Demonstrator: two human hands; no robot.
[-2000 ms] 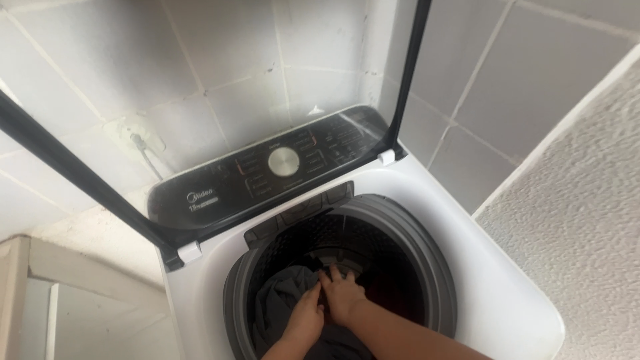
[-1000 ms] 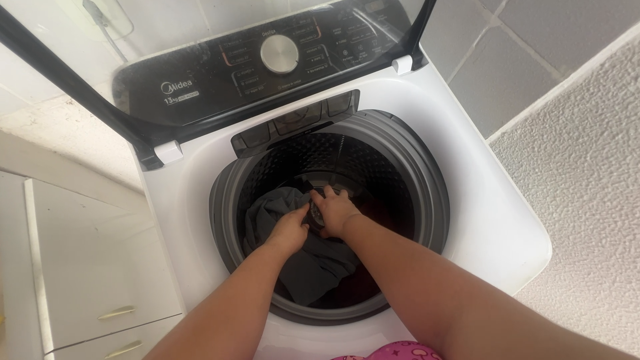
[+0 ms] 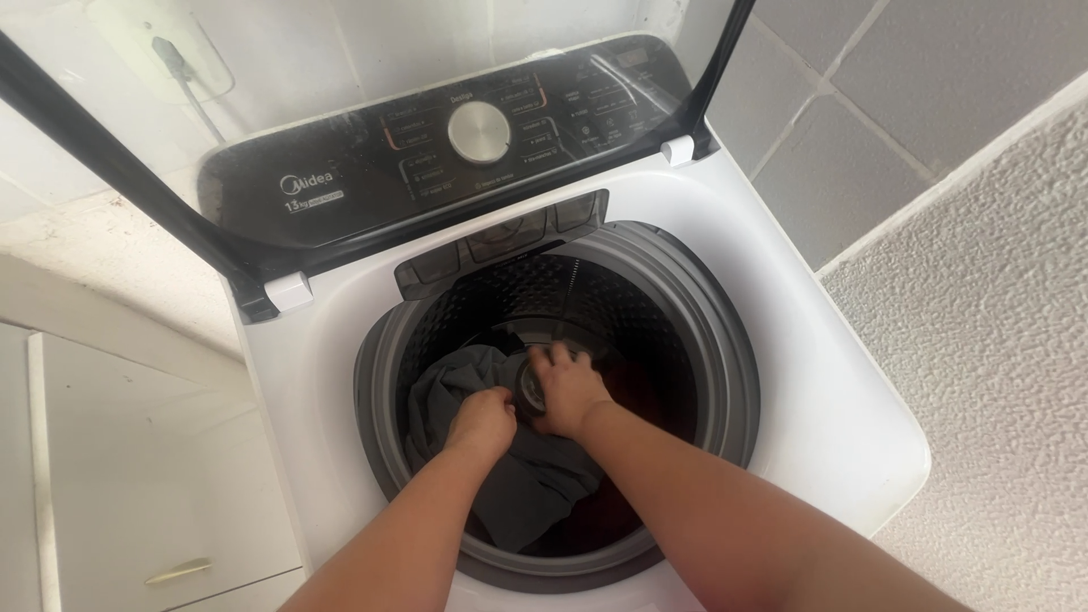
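Note:
Both of my hands reach down into the drum of a white top-loading Midea washing machine (image 3: 816, 365). A dark grey cloth garment (image 3: 531, 484) lies bunched in the left and front part of the drum. My left hand (image 3: 486, 422) is closed on an edge of this garment, its fingertips partly hidden. My right hand (image 3: 565, 389) rests with spread fingers at a round dark part with a lighter ring (image 3: 530, 393), near the drum's middle; whether it grips this part is unclear. Dark reddish fabric (image 3: 599, 518) shows under and to the right of the grey garment.
The raised lid's black frame (image 3: 127, 161) stands over the control panel with its silver knob (image 3: 478, 132). A dispenser tray (image 3: 506, 242) borders the opening at the back. A white cabinet (image 3: 161, 459) is at left, a textured wall (image 3: 1003, 340) at right, a plug (image 3: 170, 58) behind.
The view has moved closer to the washer. Both hands remain inside the drum at the grey garment; the right hand's fingers have shifted slightly around the round part.

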